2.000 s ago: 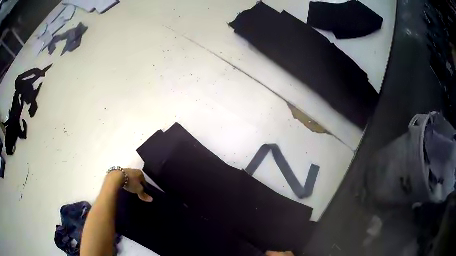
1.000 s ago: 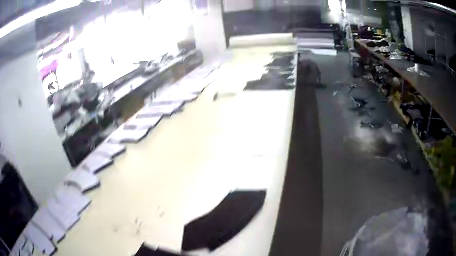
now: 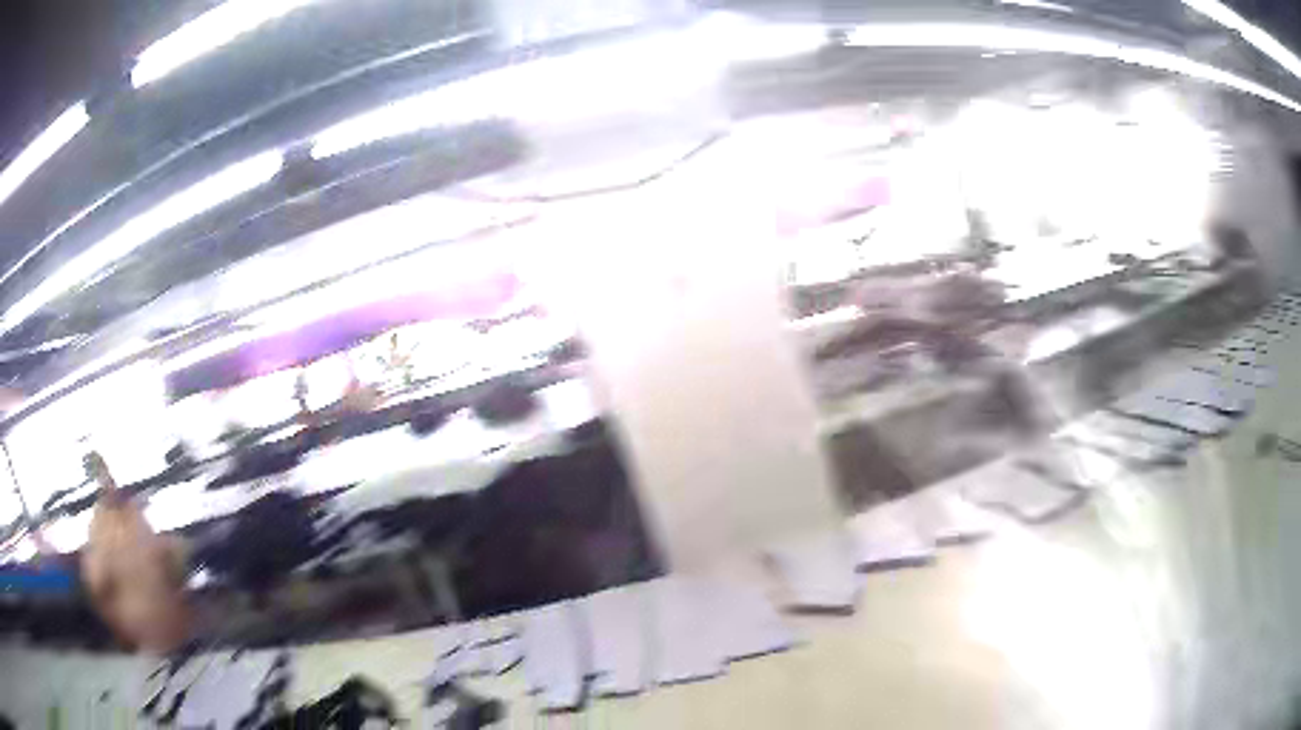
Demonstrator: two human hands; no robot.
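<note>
The frame is strongly blurred. I cannot make out my left hand or my right hand. Nearest in front of me, stacked cut pieces with pale tops (image 3: 621,642) and dark edges lie in a row along the far side of the cream-white table (image 3: 913,670). Small dark fabric scraps (image 3: 350,706) lie at the bottom left among pale pieces. No dark panel bundle or tie strip shows.
A white pillar (image 3: 721,428) stands behind the table. Cluttered dark shelving or benches (image 3: 528,528) run behind it, under bright windows and strip lights. A blurred brown-orange upright shape (image 3: 136,578) is at the left; I cannot tell what it is.
The view has swung from the dark panels and my hands, first along the table and aisle, now up and left to its far side. Panels, strip and both hands are out of the picture.
</note>
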